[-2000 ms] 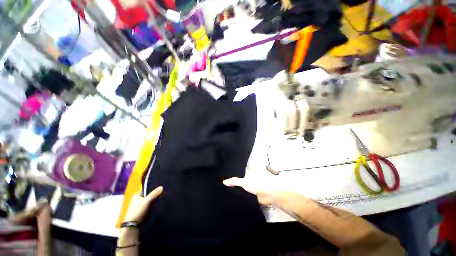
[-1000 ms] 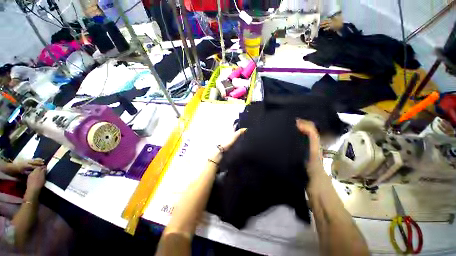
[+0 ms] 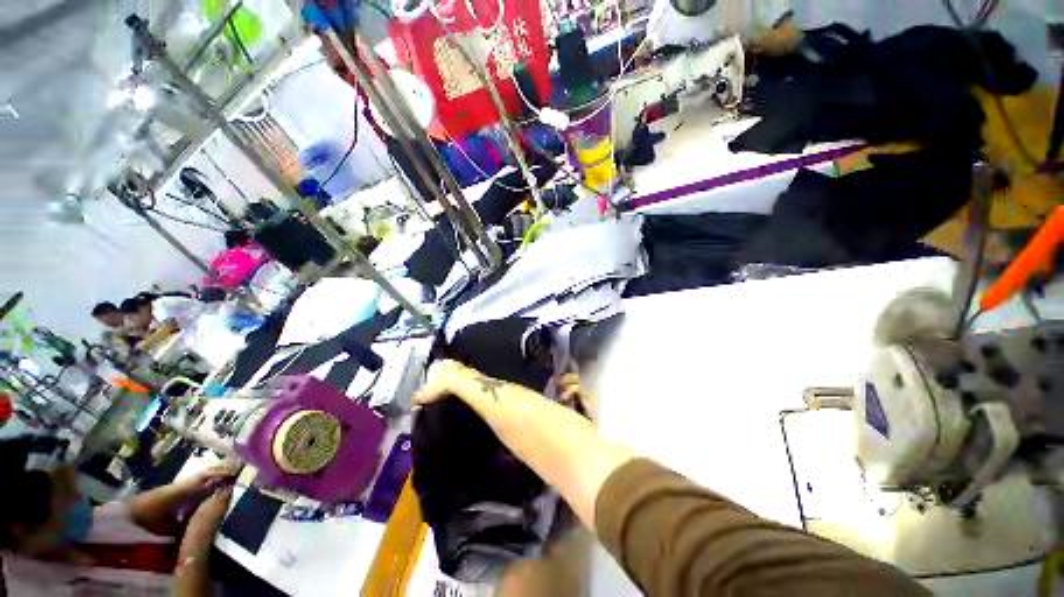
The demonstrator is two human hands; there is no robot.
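Observation:
Black cloth pieces (image 3: 467, 466) hang in a bundle left of centre, with grey faces showing at their lower end. My right hand (image 3: 439, 381) reaches across from the right and grips the bundle's upper left side. My left hand (image 3: 569, 391) shows only as fingers at the bundle's right edge; the rest is hidden by cloth, and its forearm shows at the bottom. Fanned pale-grey pieces (image 3: 560, 271) lie just behind the bundle.
The machine head (image 3: 904, 414) stands at right. A purple-and-white machine (image 3: 313, 437) stands at left, with a person (image 3: 70, 513) beside it. Yellow tape (image 3: 397, 542) runs under the bundle. More black cloth (image 3: 840, 216) lies behind; thread-stand poles (image 3: 408, 140) rise at centre-left.
The black cloth has moved left, over the yellow tape. My right arm now crosses over to it. Grey pieces show where the thread basket was seen. The view has shifted; the scissors are out of view.

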